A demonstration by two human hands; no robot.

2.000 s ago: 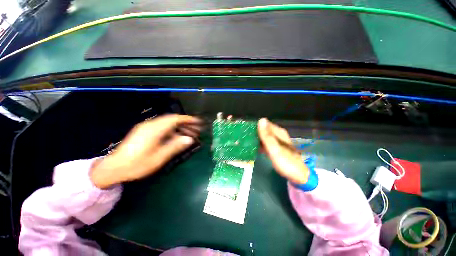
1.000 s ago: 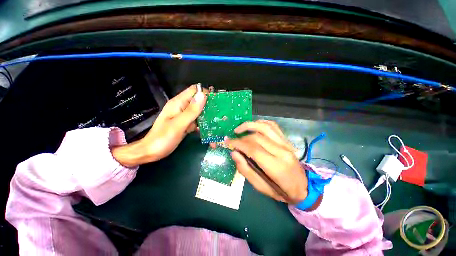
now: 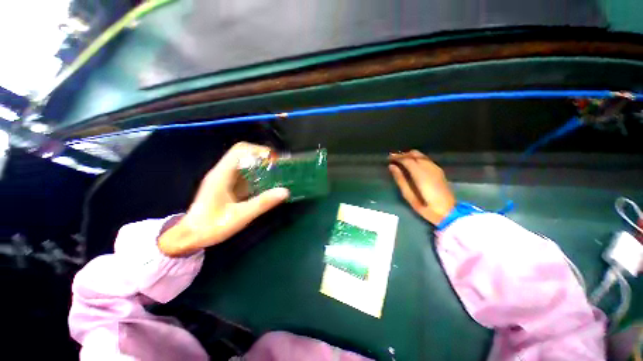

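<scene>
My left hand (image 3: 229,201) holds a green circuit board (image 3: 304,176) by its left part, raised above the bench left of centre; the board is slightly blurred. My right hand (image 3: 421,185) is apart from the board, to its right, with the fingers bent; whether it holds a thin dark tool is unclear. A smaller green board (image 3: 351,248) lies on a white sheet (image 3: 383,271) on the green mat, below and between my hands. A blue wrist strap (image 3: 462,211) is around my right wrist.
A large dark box (image 3: 141,190) stands at the left. A taut blue line (image 3: 423,101) crosses behind my hands. A white adapter (image 3: 625,252) with looped cord lies at the right edge. A raised shelf with a black mat (image 3: 317,49) is behind.
My right hand has let go of the board and moved right. My left hand still holds the board, now tilted. The view has shifted, so the sheet appears further right.
</scene>
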